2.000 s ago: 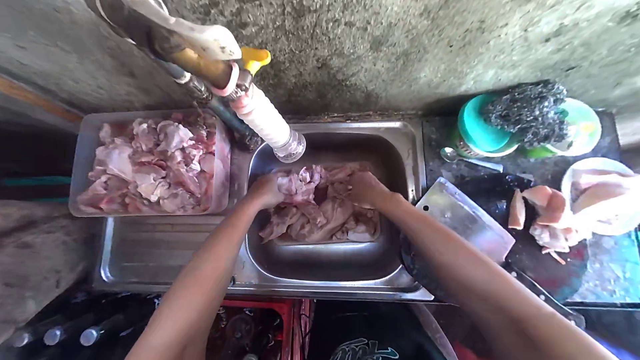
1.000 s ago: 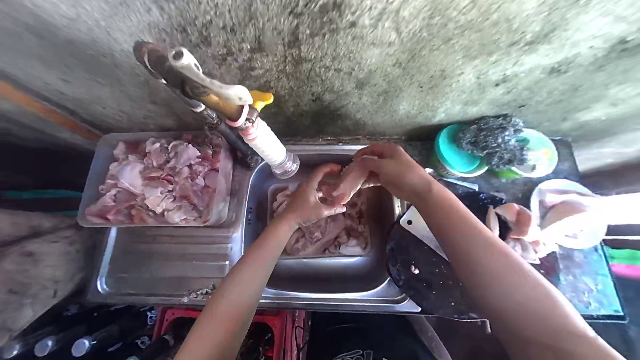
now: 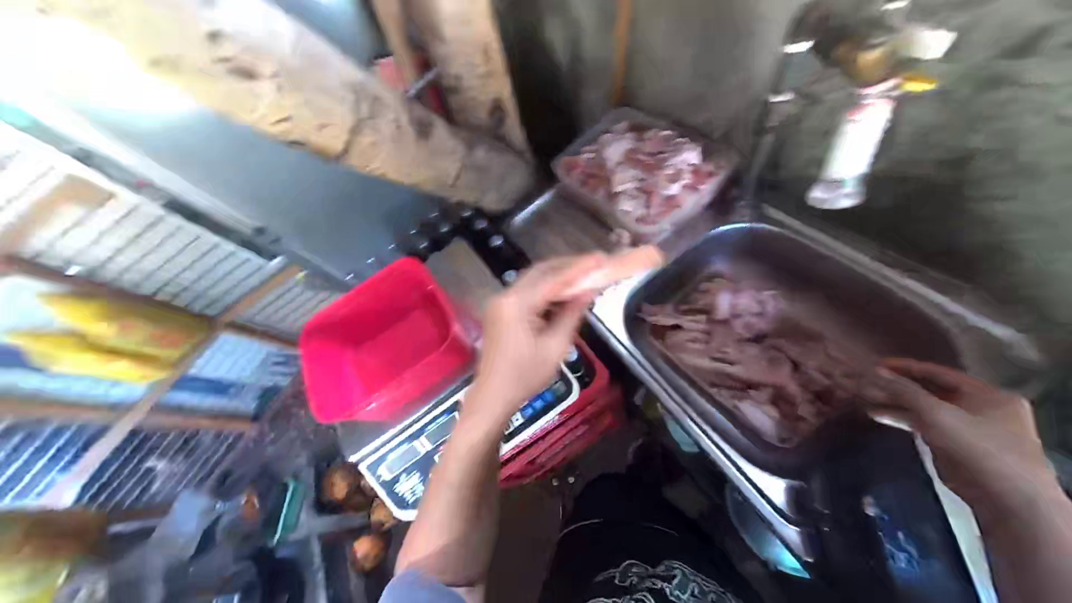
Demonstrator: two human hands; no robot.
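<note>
My left hand is blurred and raised between a red plastic basin and the sink; a pale piece, apparently raw meat, sticks out from its fingers. Over the near right side of the stainless-steel sink is my right hand, fingers bent, beside the raw meat pieces; whether it grips anything is unclear. Under the red basin stands a digital scale, partly hidden by my left forearm. A clear plastic tub full of raw meat pieces rests on the drainboard beyond the sink.
A faucet with a white attachment hangs above the sink's far side. A red crate lies below the scale, with dark bottles behind the basin. At right a dark cutting board borders the sink. Wire racks stand at left.
The view has swung strongly left, showing the red basin and scale. My hands, together over the sink one second ago, are now far apart, the left one away from the sink.
</note>
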